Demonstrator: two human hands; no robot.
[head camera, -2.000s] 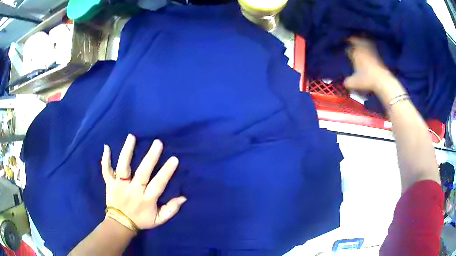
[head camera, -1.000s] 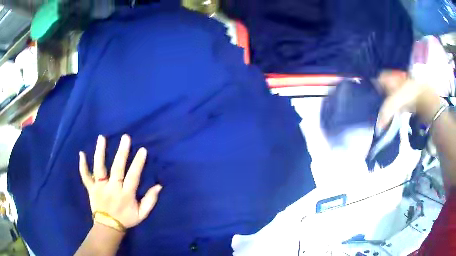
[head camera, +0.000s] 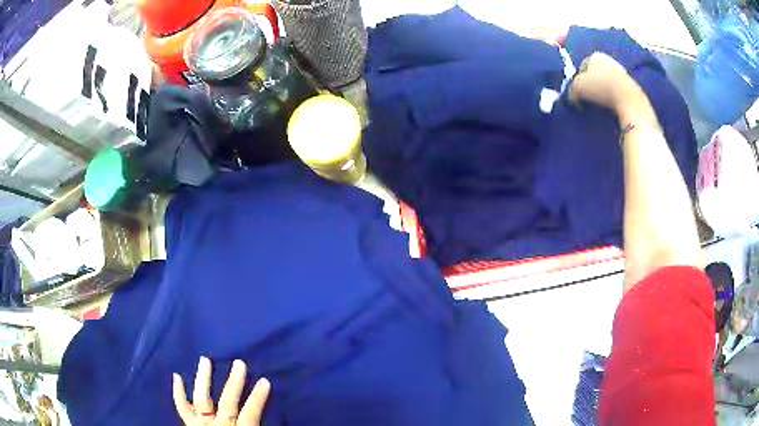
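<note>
A large pile of navy cut panels (head camera: 333, 291) covers the table in front of me. My left hand (head camera: 220, 403) lies flat on its near part, fingers spread, cut off by the bottom edge. My right hand (head camera: 601, 81) reaches over the basket at the back right. Its fingers are curled on navy cloth (head camera: 499, 166) near the pile's far edge, beside a small white piece (head camera: 549, 98). The fingertips are partly hidden. A small navy piece (head camera: 589, 387) lies on the white table beside my right sleeve.
The red basket (head camera: 533, 268) holds the navy cloth. Behind the panels stand a yellow-lidded jar (head camera: 324, 133), a dark glass jar (head camera: 237, 66), a red-orange container (head camera: 171, 33) and a woven bottle cover (head camera: 324, 37). At left are a green lid (head camera: 106, 179) and a box of white rolls (head camera: 62, 245).
The view has shifted toward the back. My right hand has moved from above the table at the right back to the cloth in the basket. My left hand still rests on the panels.
</note>
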